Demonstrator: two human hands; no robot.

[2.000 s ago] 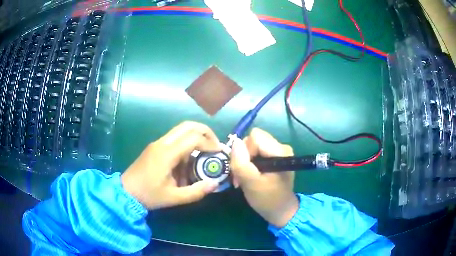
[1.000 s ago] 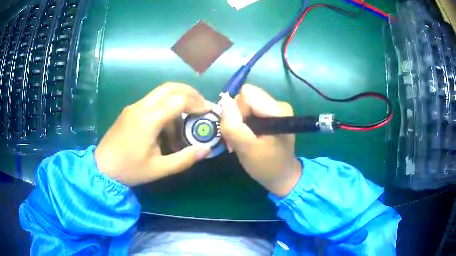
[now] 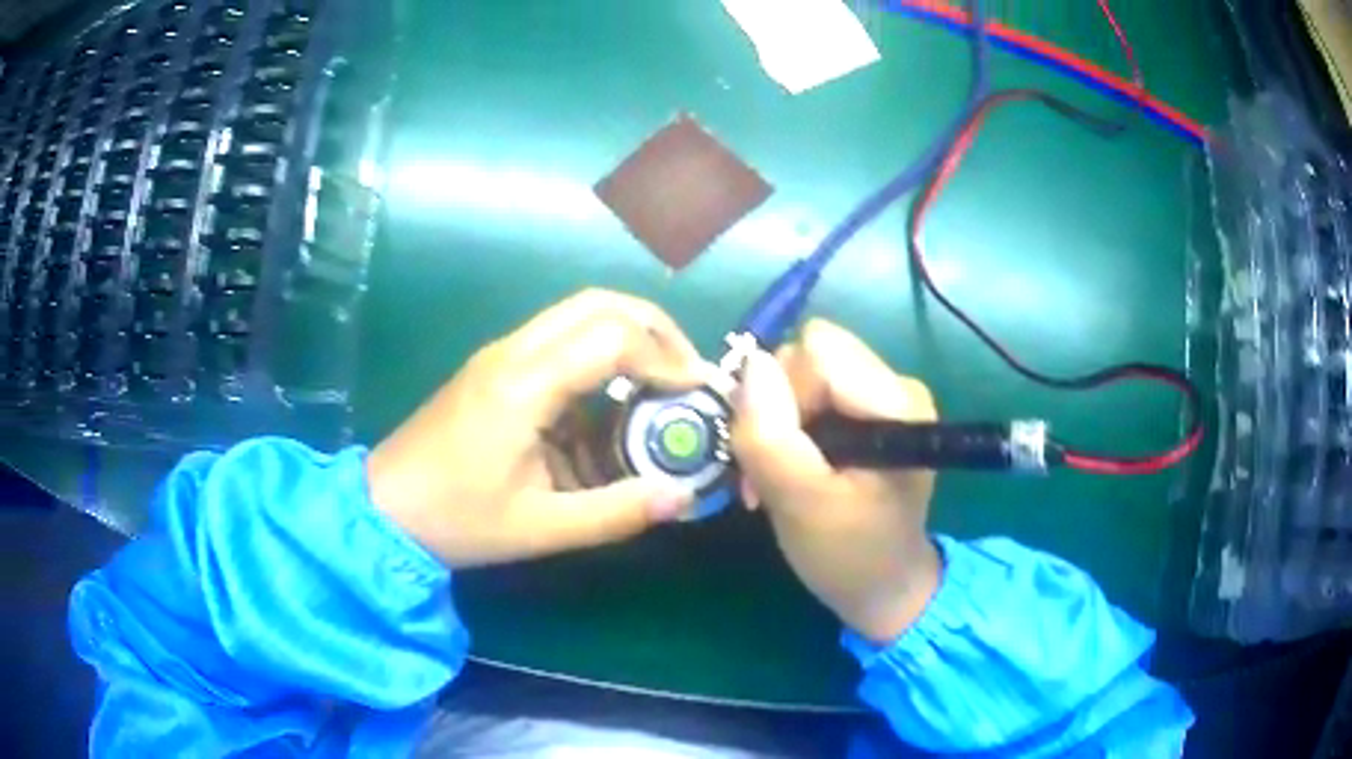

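My left hand (image 3: 519, 430) curls around the metal fixture from the left, with the thumb at its lower rim and the fingers at its upper rim. The round module (image 3: 681, 441), dark with a green-yellow centre, sits on the fixture. My right hand (image 3: 845, 460) holds the black probe pen (image 3: 919, 443) like a pen, its barrel pointing right. The pen's tip is hidden by my fingers at the module's right edge. A silver connector (image 3: 739, 353) joins the blue cable (image 3: 875, 200) near my right fingertips.
A brown-red square (image 3: 684, 191) lies on the green mat (image 3: 489, 282) beyond my hands. A white paper slip (image 3: 808, 42) lies at the far side. A clear tray (image 3: 163, 223) with rows of dark discs is at left. Clear trays (image 3: 1283, 371) stand at right. The red-black lead (image 3: 1038, 371) loops at right.
The whole view has shifted as the head moved. Both hands keep their hold around the fixture and on the probe pen, with no clear change between them.
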